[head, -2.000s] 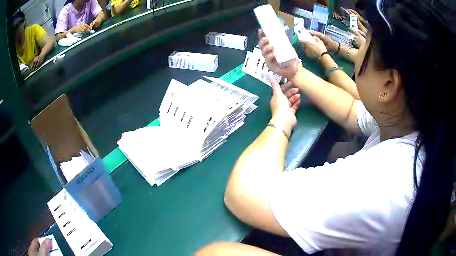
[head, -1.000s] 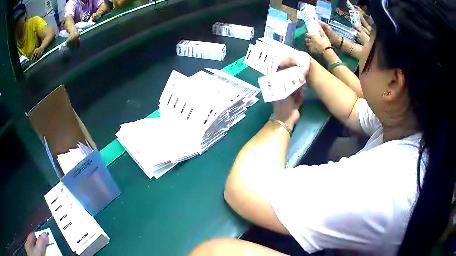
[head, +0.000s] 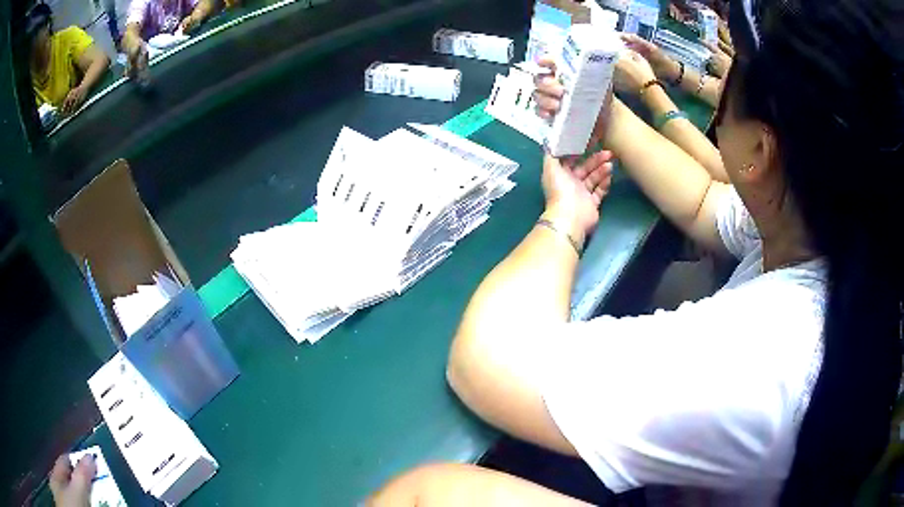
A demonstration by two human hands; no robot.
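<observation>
My left hand (head: 74,481), cut off by the lower left corner, holds a small white carton (head: 103,483) with dark print; only its fingertips show. My right hand is out of the picture; a bare stretch of arm shows at the bottom edge. A neat stack of white carton blanks (head: 149,432) with short dark marks lies just right of my left hand. Behind it stands an open holding box (head: 180,354), light blue outside and brown inside, its flap raised, with white papers (head: 147,301) in it.
A loose, fanned pile of carton blanks (head: 367,238) lies on the green bench (head: 327,416). Two white cartons (head: 412,81) (head: 473,46) lie on the dark belt. At right, a neighbour in white (head: 684,366) holds an erected carton (head: 585,91). More workers sit beyond and opposite.
The neighbour's carton has gone from tilted to upright, with its printed side showing. The belt cartons have shifted slightly right in the picture. My left hand stays on its carton.
</observation>
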